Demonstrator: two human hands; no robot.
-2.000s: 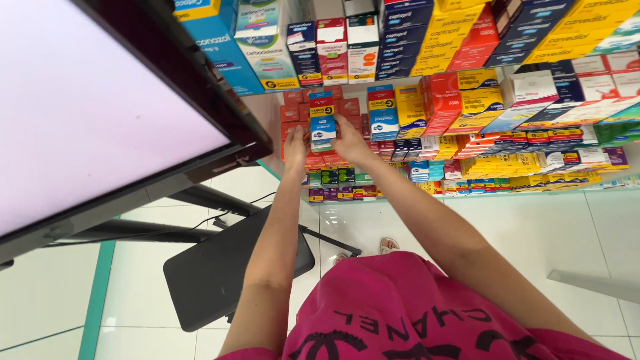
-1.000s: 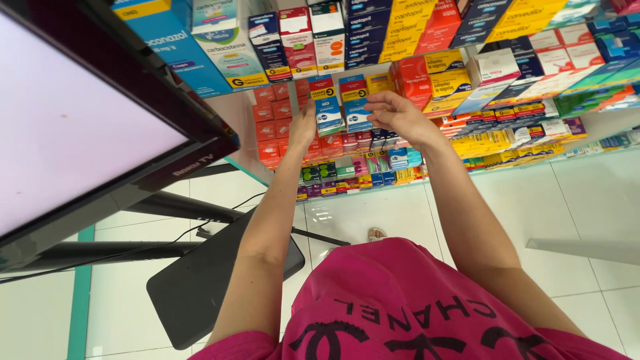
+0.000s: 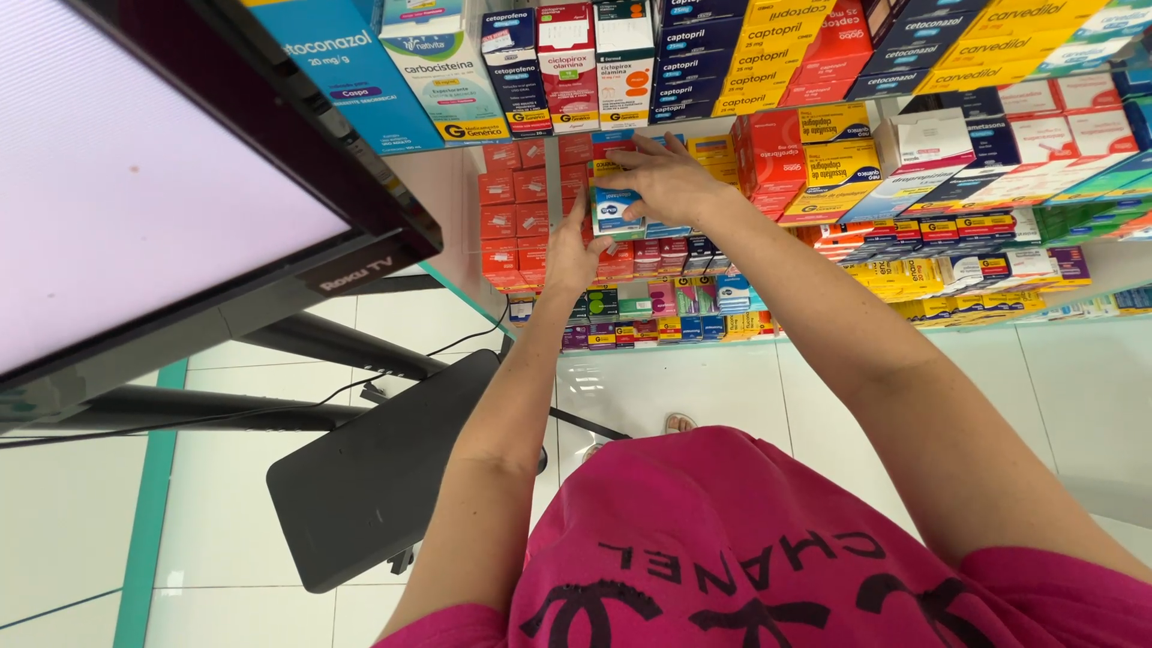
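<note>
My left hand (image 3: 576, 247) touches the left side and lower edge of a blue, white and yellow medicine box (image 3: 616, 209) on the second shelf. Over the top of that box lies my right hand (image 3: 670, 180), its fingers spread across it; the fingers partly hide it. Behind and beside my right hand, more blue boxes and a yellow box (image 3: 711, 155) show. Small red boxes (image 3: 515, 223) are stacked left of my left hand. A red medicine box (image 3: 772, 162) stands right of my right hand.
A large television (image 3: 180, 180) on a black stand fills the left side. Below it is a black stand shelf (image 3: 387, 468). The upper shelf holds packed medicine boxes (image 3: 697, 58) above my hands; lower shelves hold more boxes (image 3: 936, 270).
My right hand, raised off to the right of the blue boxes one second ago, now lies over them. My left hand stays at their left side.
</note>
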